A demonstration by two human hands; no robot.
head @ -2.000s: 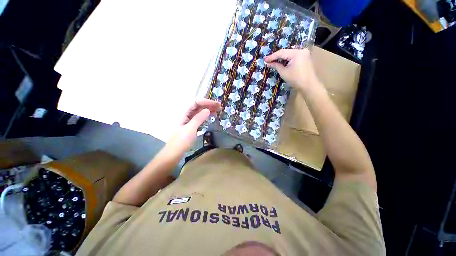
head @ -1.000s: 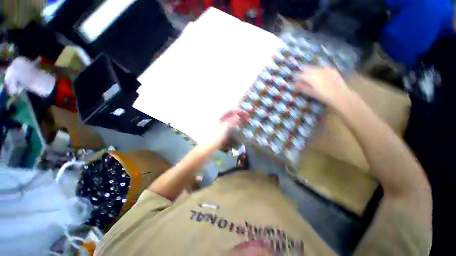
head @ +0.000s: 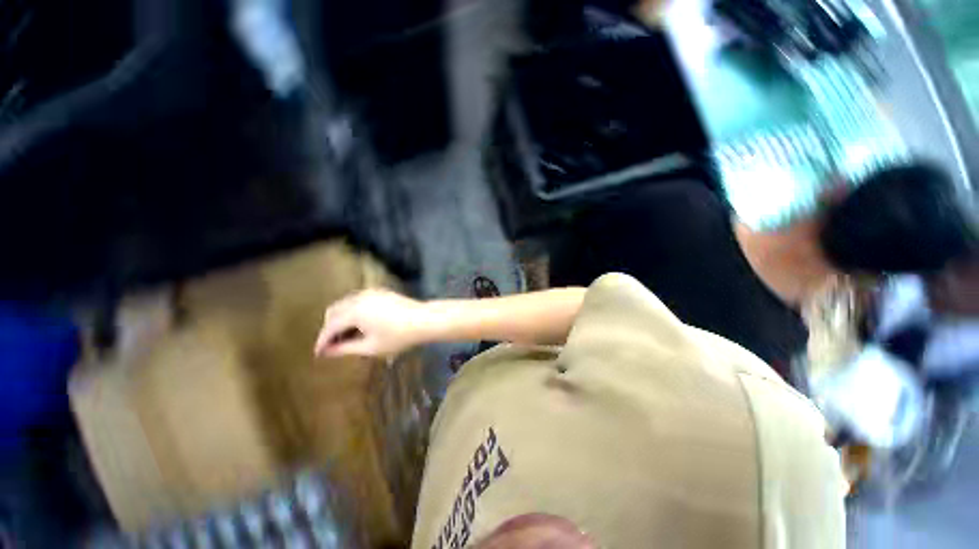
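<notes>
The view is turned and blurred. My right hand (head: 370, 324) is at left of centre, over the brown cardboard carton (head: 231, 354). Its fingers are curled towards the thumb with a dark gap between them; I cannot tell if something small is held. The tray of small silvery parts (head: 252, 525) shows only partly, blurred, at the bottom left edge, away from my right hand. My left hand is out of the picture.
A black crate (head: 601, 118) stands at upper centre. A person in black (head: 676, 252) is close to my right side, head bent at a green-topped bench (head: 768, 97). Grey floor (head: 451, 214) shows between dark crates. A blue thing (head: 38, 370) is at far left.
The view has swung to my right, so the tray has moved to the bottom left and the white sheets have left the picture. My right hand has moved off the tray; my left hand has left view.
</notes>
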